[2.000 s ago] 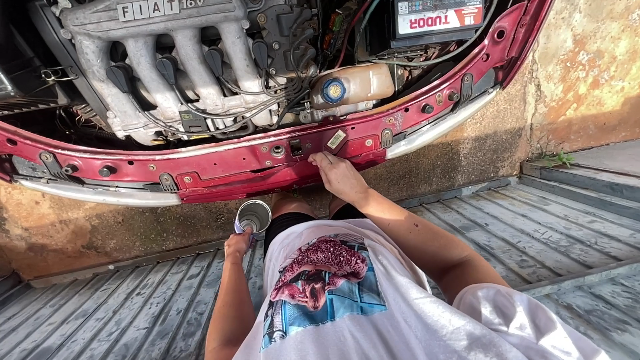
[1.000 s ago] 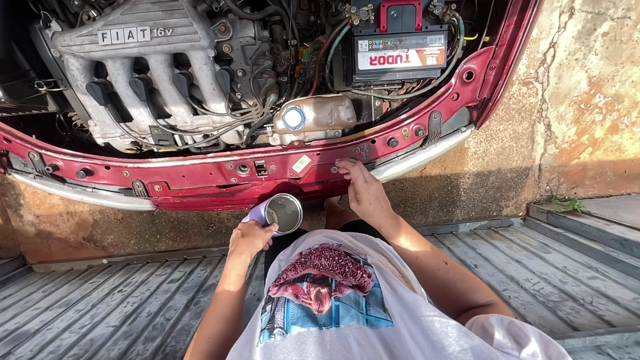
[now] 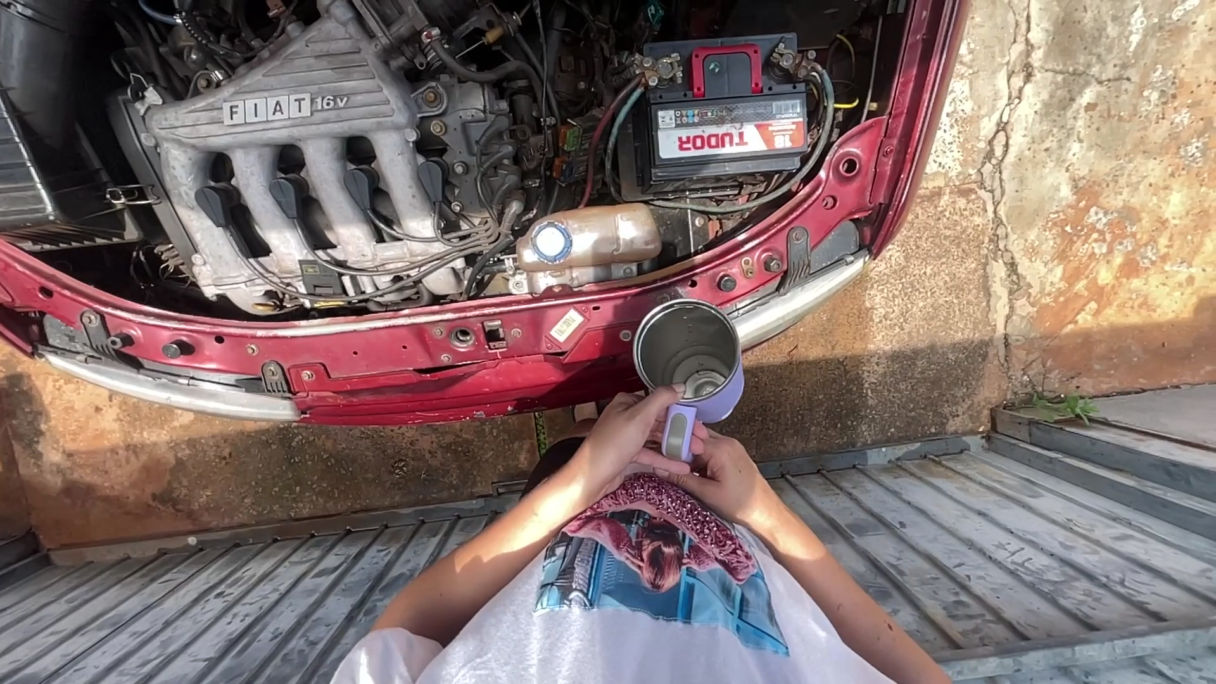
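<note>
A lilac metal mug (image 3: 724, 397) with a steel interior is held upright in front of my shirt, over the car's red front crossmember (image 3: 399, 380); a little clear liquid seems to lie in its bottom. My left hand (image 3: 627, 432) grips the mug's handle, thumb near the rim. Beneath the handle and mug is my right hand (image 3: 727, 475), its fingers partly hidden, touching the mug or my left hand; which one I cannot tell. Behind the mug sits the brownish coolant expansion tank (image 3: 617, 236) with a round cap (image 3: 551, 242).
The Fiat 16v engine's intake manifold (image 3: 285, 133) fills the left of the bay. A Tudor car battery (image 3: 727, 119) with cables stands at the right. Corrugated metal sheeting (image 3: 902, 532) lies behind me, beside a stained concrete floor (image 3: 1073, 285).
The mug has moved right, held by my left hand. My right hand has left the crossmember and come to the mug. The view has shifted somewhat.
</note>
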